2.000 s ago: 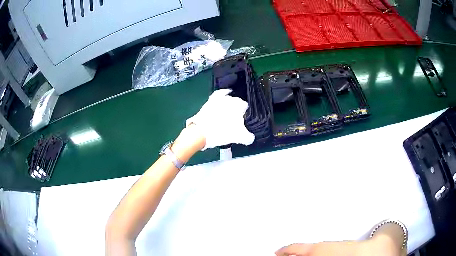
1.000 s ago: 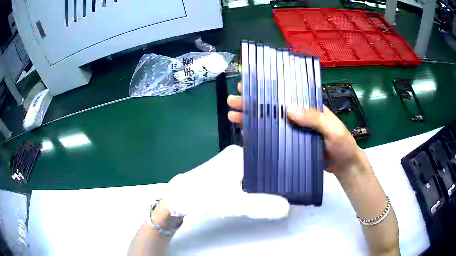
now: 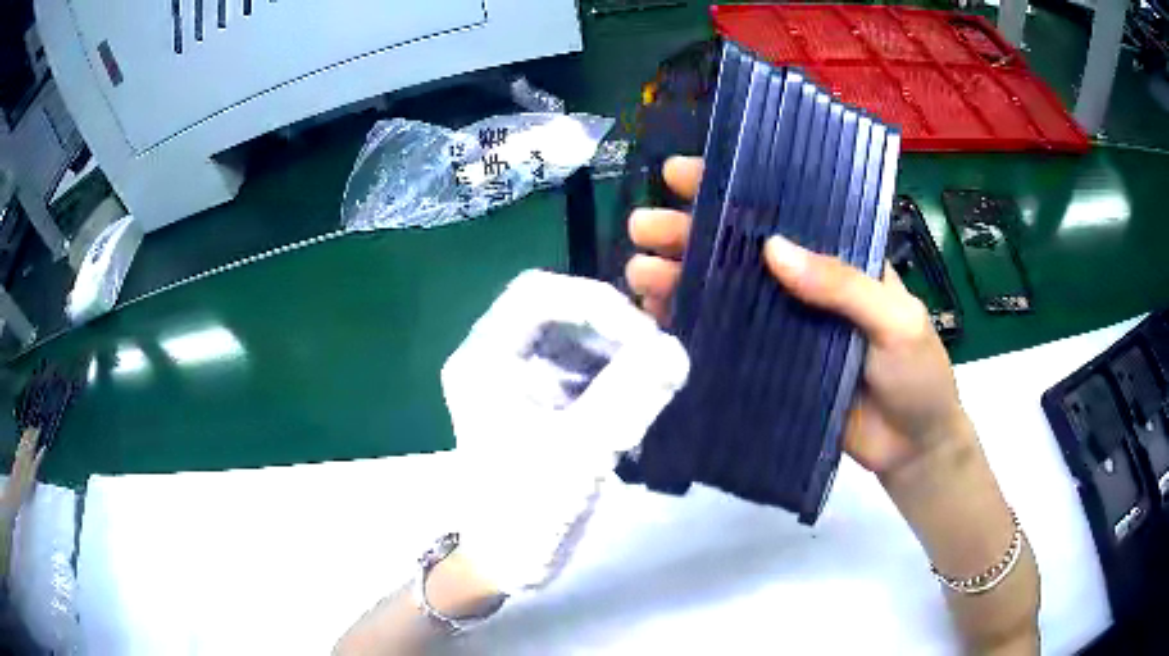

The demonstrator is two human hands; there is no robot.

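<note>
My right hand (image 3: 885, 340), bare, grips a fanned stack of black phone housings (image 3: 776, 308) in front of me, thumb across the ribbed edges and fingers behind. The stack is tilted, its top leaning right. My left hand (image 3: 564, 385), in a white work glove, is curled beside the stack's lower left edge. A dark patch shows among its fingers; I cannot tell whether it grips anything. Two flat housings lie on the green surface at right: one partly hidden behind my right hand (image 3: 933, 276), one further right (image 3: 987, 250).
A black strip (image 3: 581, 237) stands left of the stack. Behind are a crumpled clear bag (image 3: 474, 173), a pale machine cabinet (image 3: 321, 77) and a red tray (image 3: 897, 77). A black tray (image 3: 1115, 449) is at right on the white sheet (image 3: 257, 551). A small dark pile (image 3: 49, 395) is far left.
My right hand has taken hold of the stack, then tilted it and moved it slightly right. My left hand has drawn back from under it and curled. The right loose housing lies nearer the stack.
</note>
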